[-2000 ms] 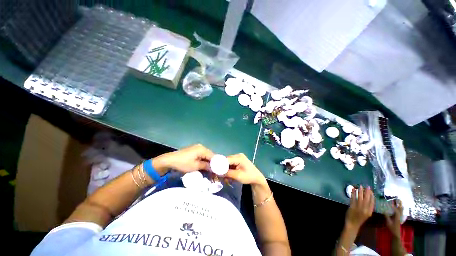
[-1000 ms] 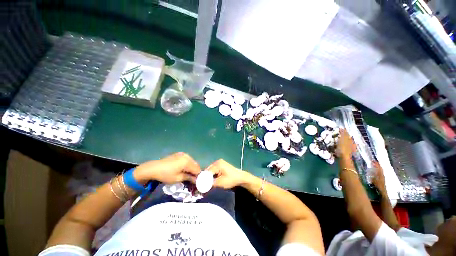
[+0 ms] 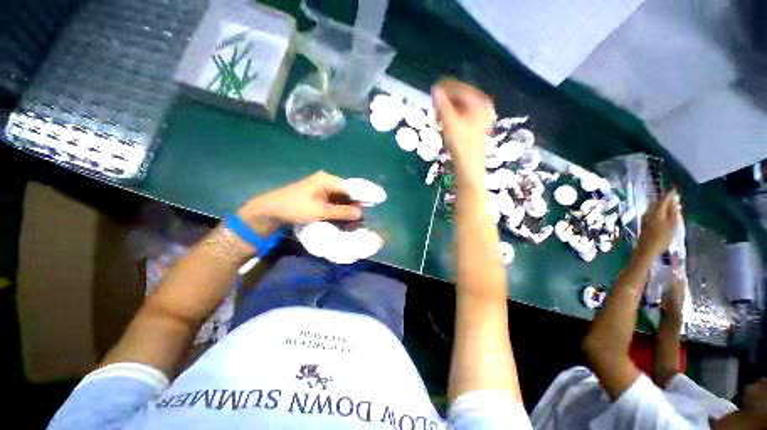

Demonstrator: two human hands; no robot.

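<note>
My left hand, with a blue band at the wrist, grips a white disc over the bench's front edge. White round pieces hang just below that hand, above my lap; whether they are joined to the disc is unclear. My right hand is stretched forward over the back of the bench, between the loose white discs and the heap of wired white pieces. It is blurred, and whether it holds anything cannot be told.
An open carton with green strips stands at back left, beside a clear bag of small parts. Clear ridged trays lie far left. Another person's arms reach over the bench at right, near more white pieces.
My right hand has left the disc and reached forward to the back of the bench. My left hand keeps the disc. The other person's hand has moved off the right-hand white pieces.
</note>
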